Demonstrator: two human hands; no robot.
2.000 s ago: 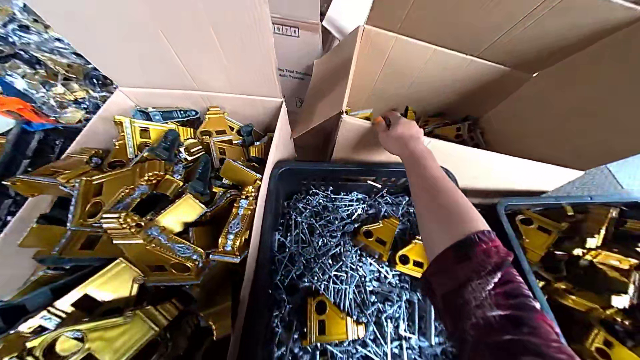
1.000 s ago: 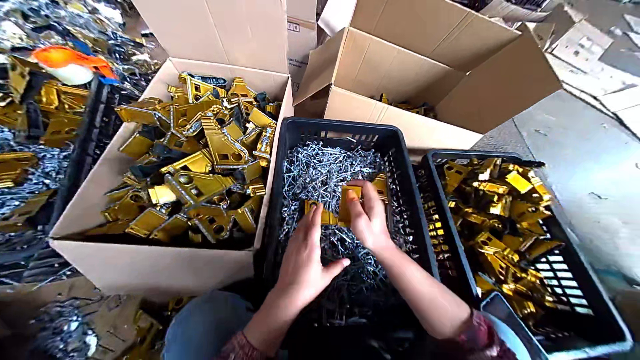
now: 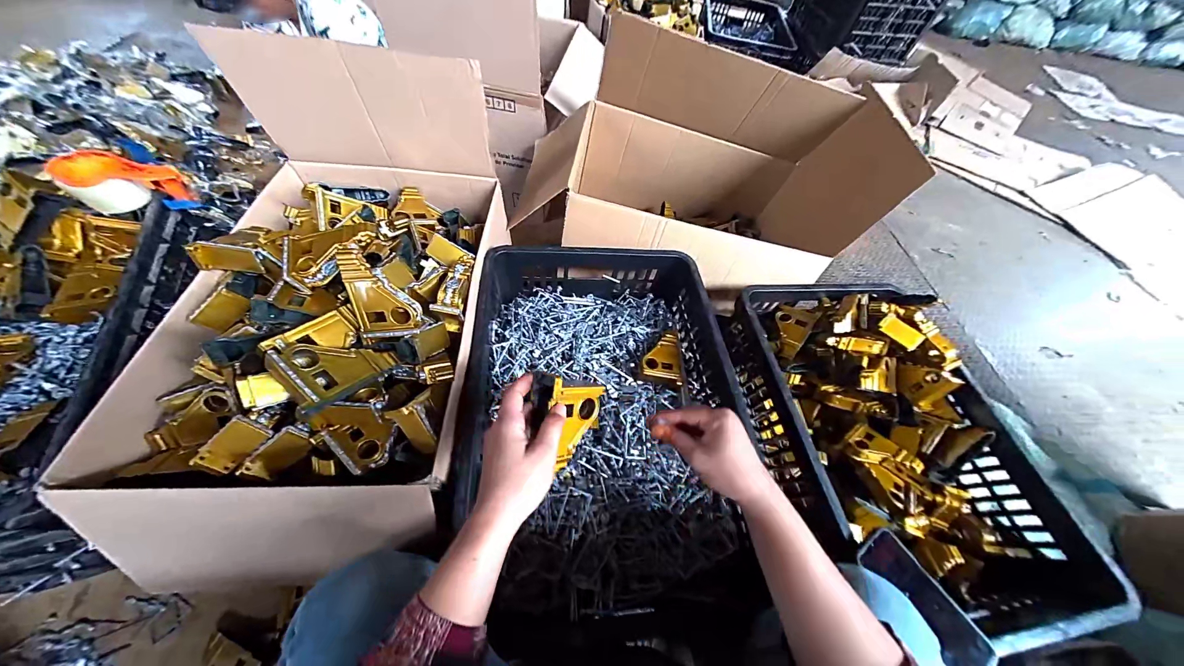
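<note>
Over a black plastic crate (image 3: 592,259) of loose metal screws (image 3: 573,338), my left hand (image 3: 523,449) grips a gold-coloured bracket (image 3: 577,416) with a dark piece at its upper left end. My right hand (image 3: 708,449) is a little to the right, apart from that bracket, thumb and fingertips pinched together above the screws. Whether a screw is between those fingertips cannot be told. Another gold bracket (image 3: 662,361) lies on the screws near the crate's right wall.
An open cardboard box (image 3: 240,527) heaped with gold brackets stands at left. Behind the crate is another open box (image 3: 684,236) with some brackets low inside. A second black crate (image 3: 805,416) of gold brackets stands at right, a smartphone (image 3: 925,601) at its near edge.
My right hand was in the back box two seconds ago, then beside my left hand over the screws. Now the hands are apart, the bracket in my left. The view has shifted back.
</note>
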